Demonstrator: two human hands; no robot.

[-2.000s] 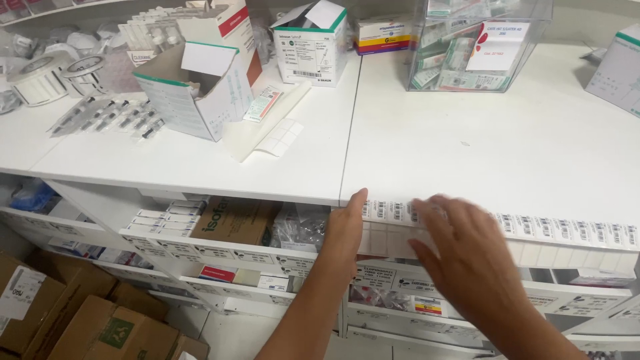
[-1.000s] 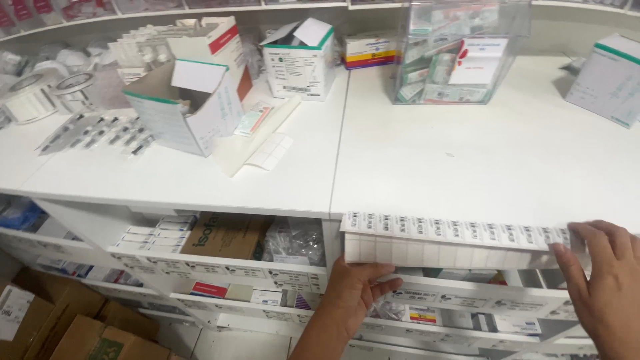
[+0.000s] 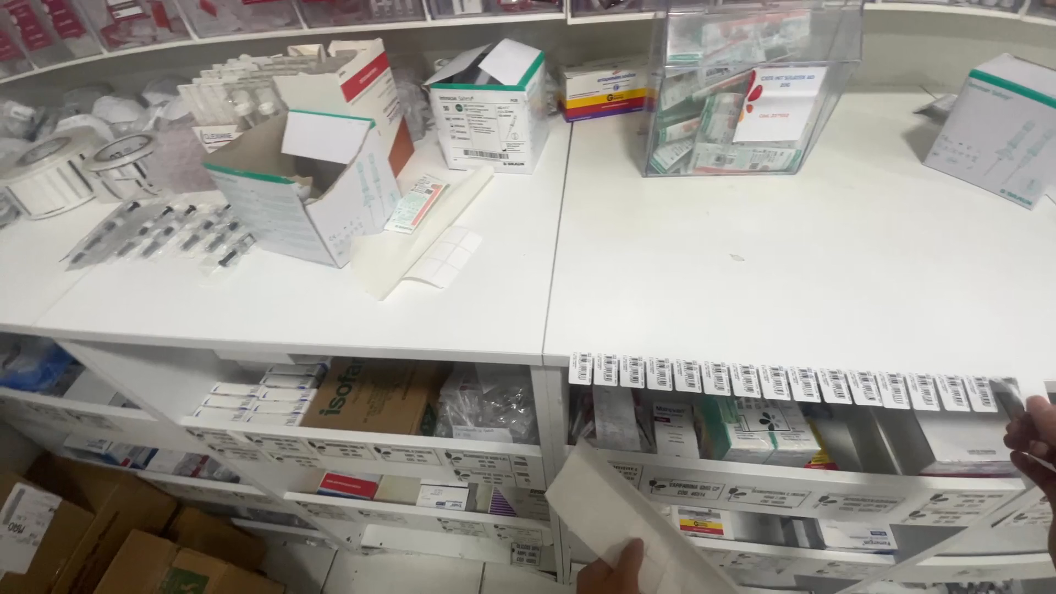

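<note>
A row of white barcode labels (image 3: 784, 384) runs along the counter's front edge, hanging partly over it. Below it at the bottom, my left hand (image 3: 615, 569) holds a pale backing sheet (image 3: 627, 520), tilted and away from the labels. At the right edge of the view is my right hand (image 3: 1038, 441), only its fingers showing, near the right end of the label row; whether it grips anything is unclear. Another backing sheet (image 3: 437, 231) with blank labels (image 3: 445, 257) lies on the counter, beside an opened white and green cardboard box (image 3: 305, 194).
The white counter (image 3: 726, 289) carries a clear plastic bin (image 3: 726, 157) of packets, cartons (image 3: 491, 115), label rolls (image 3: 49, 177) and packaged syringes (image 3: 169, 231). Under it are open shelves with medicine boxes (image 3: 751, 429). Brown cardboard boxes (image 3: 190, 569) stand on the floor at lower left.
The backing sheet, earlier along the counter's edge with the labels, is now apart from them and lower in my left hand. My right hand has moved to the right since two seconds ago.
</note>
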